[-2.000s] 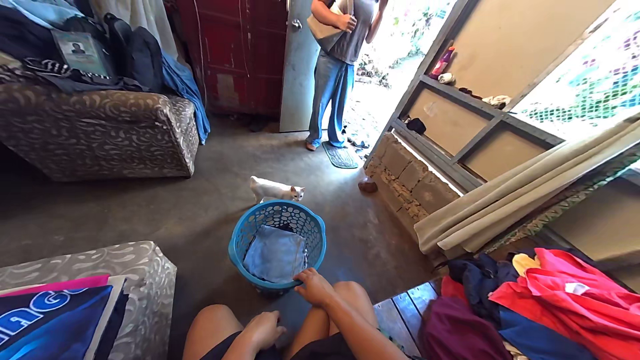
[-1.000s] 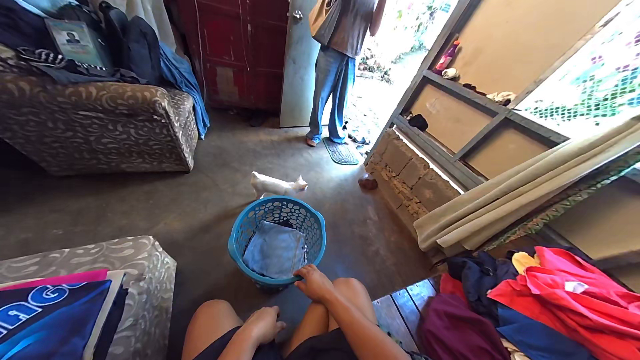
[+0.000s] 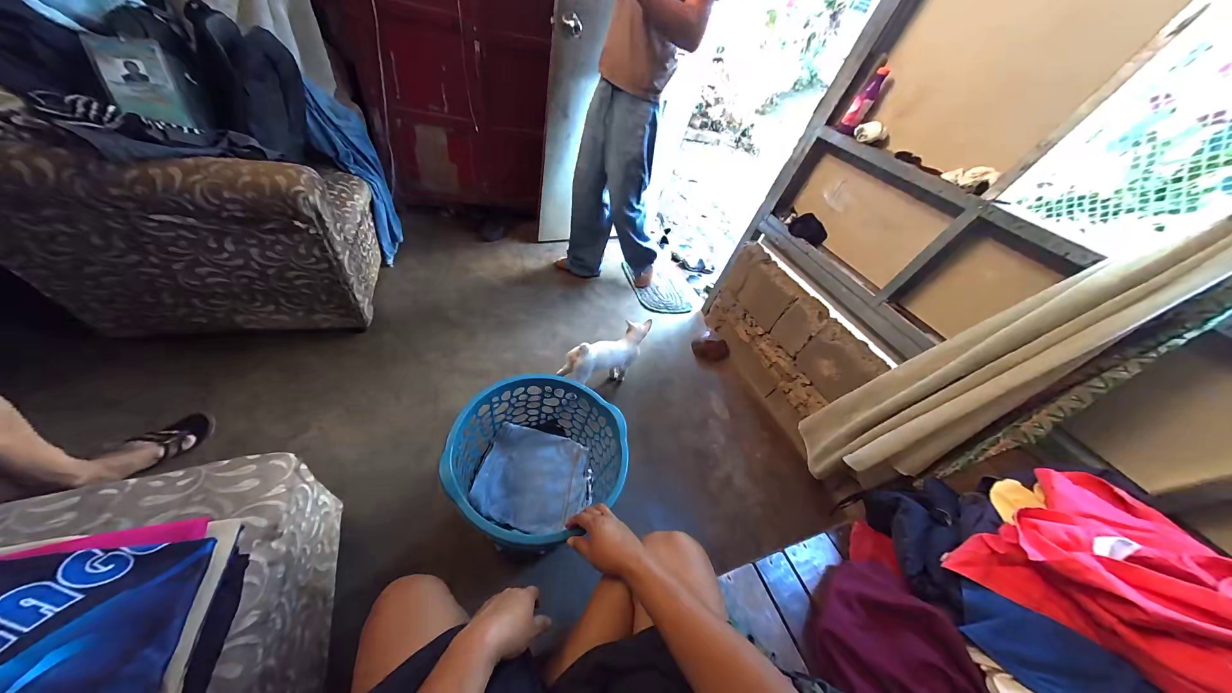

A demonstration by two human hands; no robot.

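A blue plastic laundry basket [image 3: 452, 452] stands on the floor before my knees, with folded blue denim [image 3: 531, 478] inside. My right hand [image 3: 604, 539] rests at the basket's near right rim, its fingertips touching or just over the edge; whether they grip it is hard to tell. My left hand [image 3: 510, 621] lies over my lap, fingers loosely bent, holding nothing that shows. To the right is a pile of clothes with a red garment [image 3: 1136, 549] and a maroon cloth [image 3: 890, 630]. Folded garments, a printed blue one [image 3: 106, 616] on top, lie on a patterned sofa arm at the left.
A white cat [image 3: 604, 358] stands just beyond the basket. A person [image 3: 616, 154] stands by the open door, near a doormat [image 3: 659, 289]. Another person's sandaled foot [image 3: 173, 441] shows at the left. A patterned armchair [image 3: 192, 241] bears clothes; a beige curtain [image 3: 1001, 356] hangs right.
The cat has turned and moved to the right behind the basket. The person at the door has shifted stance. A sandaled foot has come into view at the left. My hands have hardly moved.
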